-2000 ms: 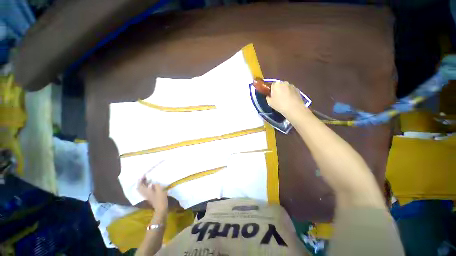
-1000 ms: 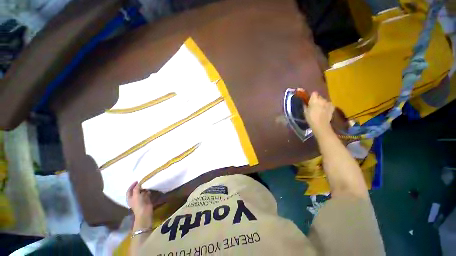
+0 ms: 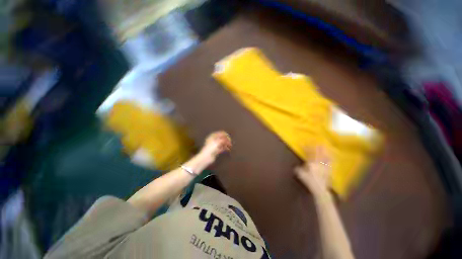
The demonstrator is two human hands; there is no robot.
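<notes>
The garment panel lies folded on the brown pressing table, mustard side up, with a white patch near its right end. My right hand is over the panel's near edge, thumb apart; it is blurred, and I see no cloth gripped in it. My left hand is left of the panel and apart from it, above the table's near edge, with fingers curled and nothing visible in it. The iron is not in view.
Crumpled mustard cloth with white parts hangs beside the table's left edge. Green floor shows further left. A dark padded arm with a blue edge crosses the far right side. The picture is blurred.
The panel was spread white side up and is now folded, mustard side up. My right hand has left the iron and is at the panel. My left hand has left the panel. The view has swung round.
</notes>
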